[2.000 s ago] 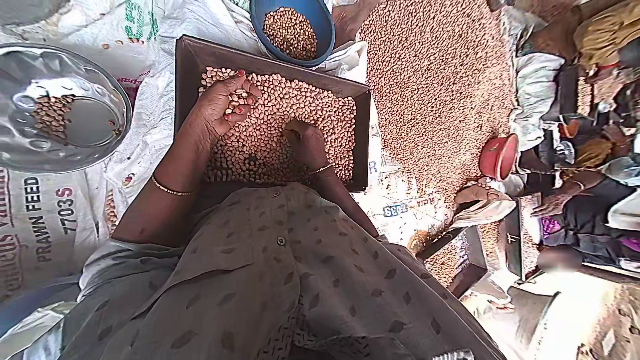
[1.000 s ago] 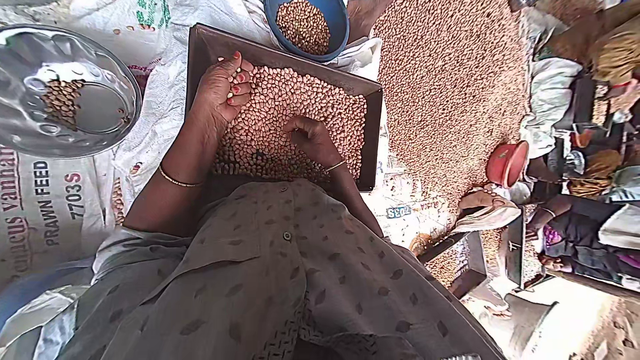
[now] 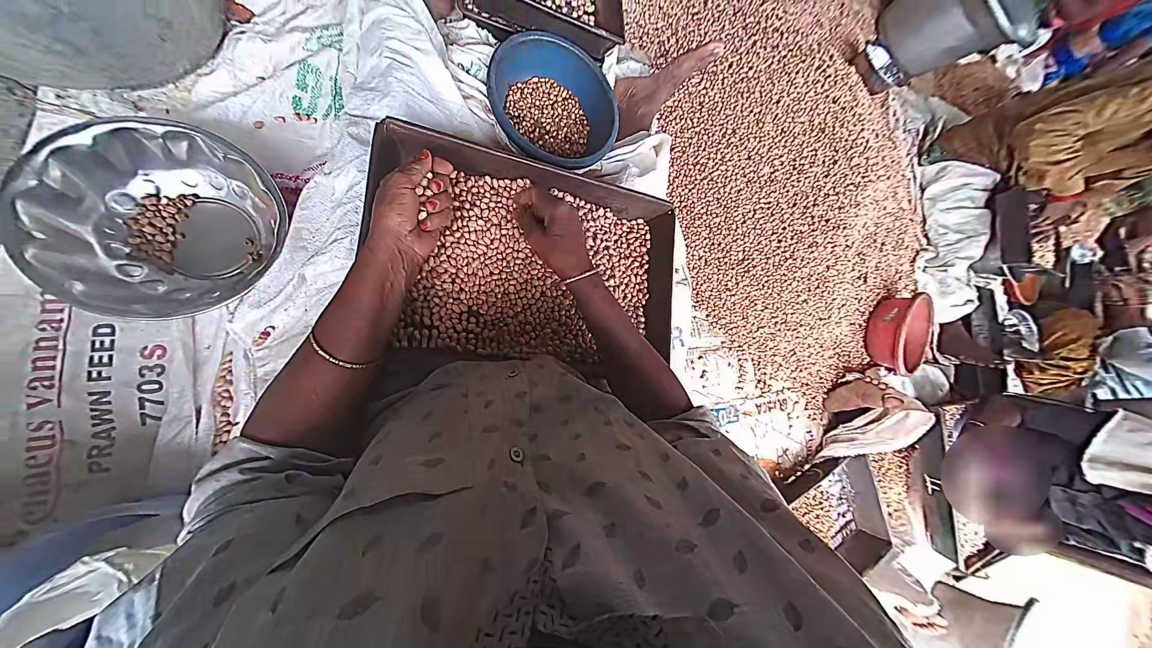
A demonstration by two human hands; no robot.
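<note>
A dark rectangular tray [image 3: 661, 270] of shelled nuts or beans, likely peanuts, lies against my lap. Over its left part, my left hand [image 3: 412, 205] is curled around several pale kernels [image 3: 425, 193], which show between thumb and fingers. My right hand [image 3: 551, 229] is over the upper middle of the tray, its fingers bent down at the kernels [image 3: 490, 243]; whether it holds any is hidden. Touching or close to the tray's far edge is a blue plastic bowl [image 3: 598, 94] partly filled with browner kernels. A shiny metal basin [image 3: 67, 270] with a small heap of kernels sits to the left.
White woven sacks [image 3: 315, 81] with print lie under the basin. Beyond the tray, a large spread of kernels [image 3: 783, 180] covers the ground, with a red bowl [image 3: 900, 333] at its edge. Another tray [image 3: 576, 31] and a person's bare foot [image 3: 670, 85] are near the blue bowl. People sit at right.
My right hand has moved from the middle of the tray toward its far side. My left hand stays at the left part, curled around kernels. The view has shifted.
</note>
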